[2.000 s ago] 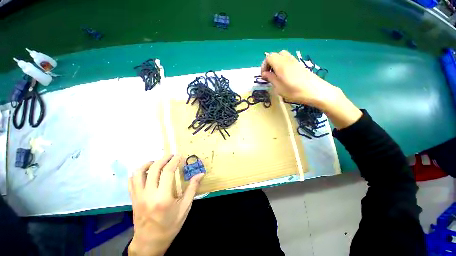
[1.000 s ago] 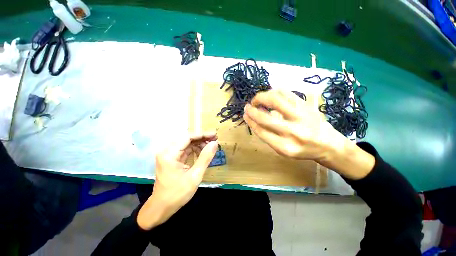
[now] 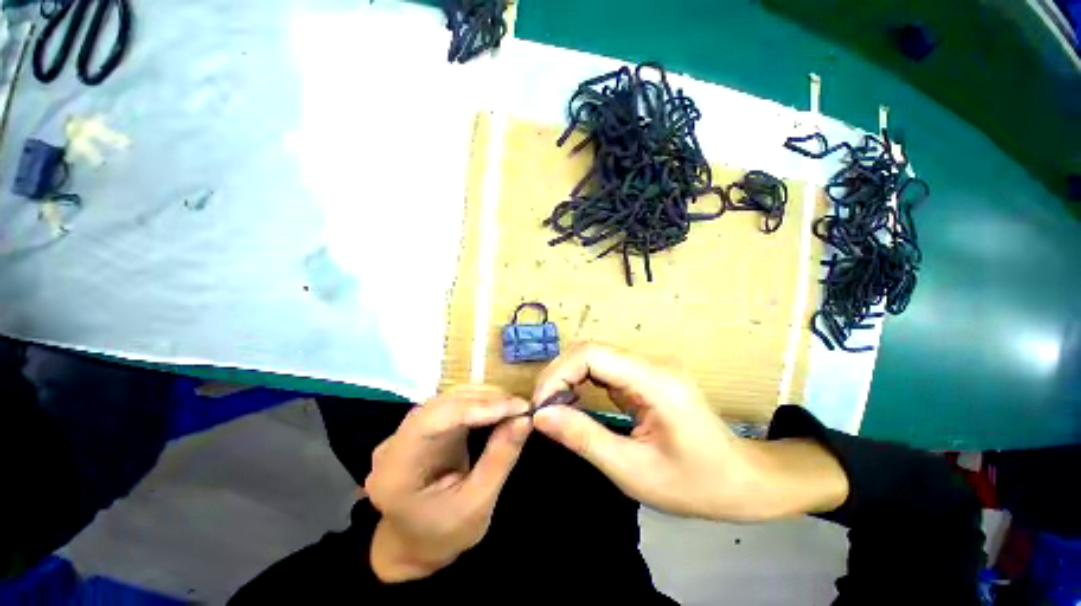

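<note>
A blue mini bag body (image 3: pixel 530 342) with a dark bag handle (image 3: pixel 531 310) arched above it lies on the cardboard work mat (image 3: pixel 699 320), just beyond my hands. My left hand (image 3: pixel 445 468) and my right hand (image 3: pixel 646 438) meet at the mat's near edge, fingertips together. They pinch a small dark thin piece (image 3: pixel 555 403), mostly hidden between the fingers; it looks like a handle strap. The main handle pile (image 3: pixel 640 166) lies at the mat's far side.
A small handle clump (image 3: pixel 758 198) lies right of the main pile. The side handle pile (image 3: pixel 869 243) is beyond the right tape. A small bundle (image 3: pixel 475 26) lies at the far edge. Scissors (image 3: pixel 83 42), another mini bag (image 3: pixel 39 168) and cream scraps (image 3: pixel 95 142) are at left.
My right hand has come back from the main pile towards me and met my left hand over the near edge. The bag on the mat is now uncovered. The view has shifted, too.
</note>
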